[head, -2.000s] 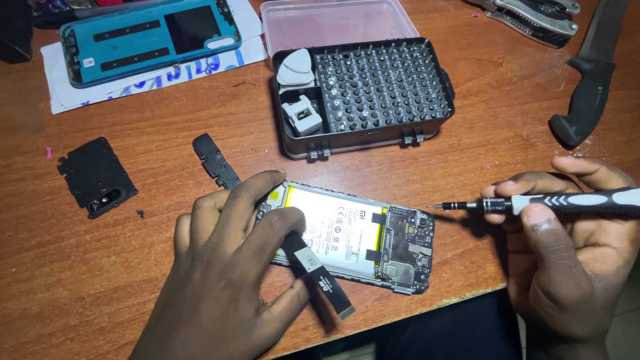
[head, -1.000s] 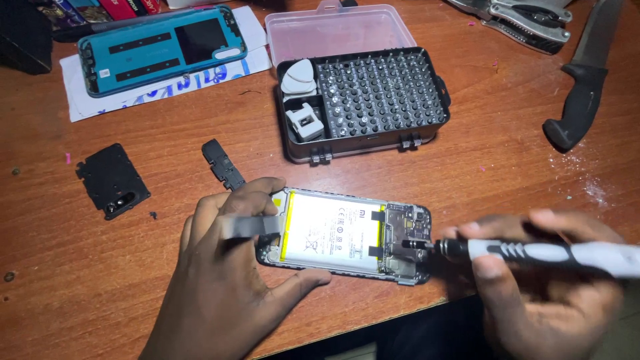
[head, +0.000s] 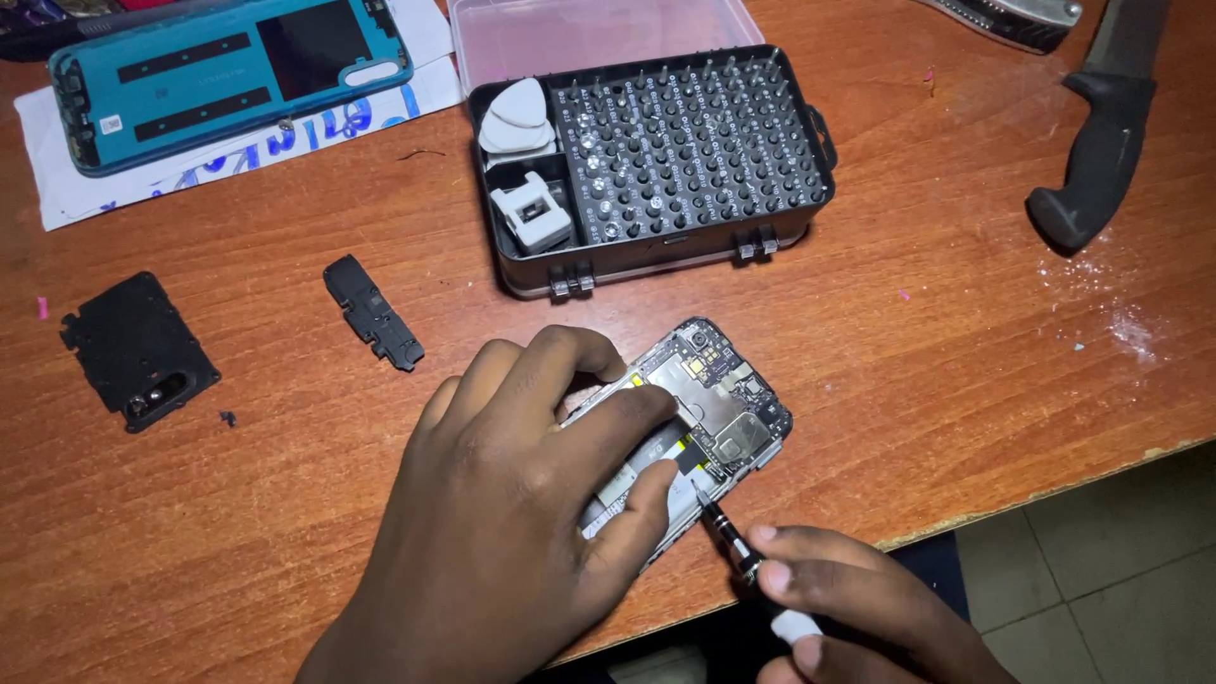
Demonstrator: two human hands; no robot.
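An opened smartphone lies tilted near the table's front edge, its circuit board and part of its battery showing. My left hand lies over the phone, fingers and thumb bent around the battery area, which it largely hides. A precision screwdriver with a black and white handle is in my right hand; its tip is at the battery's edge, just below the board. Whether the tip touches is not clear.
Behind the phone stands an open bit case with white picks. At left lie a black camera cover and a narrow black phone part. A teal back cover rests on paper. A black-handled knife lies at right.
The phone has turned, its board end now pointing up and right. My left hand has moved further over the battery. The screwdriver tip has shifted from the board to the battery's edge.
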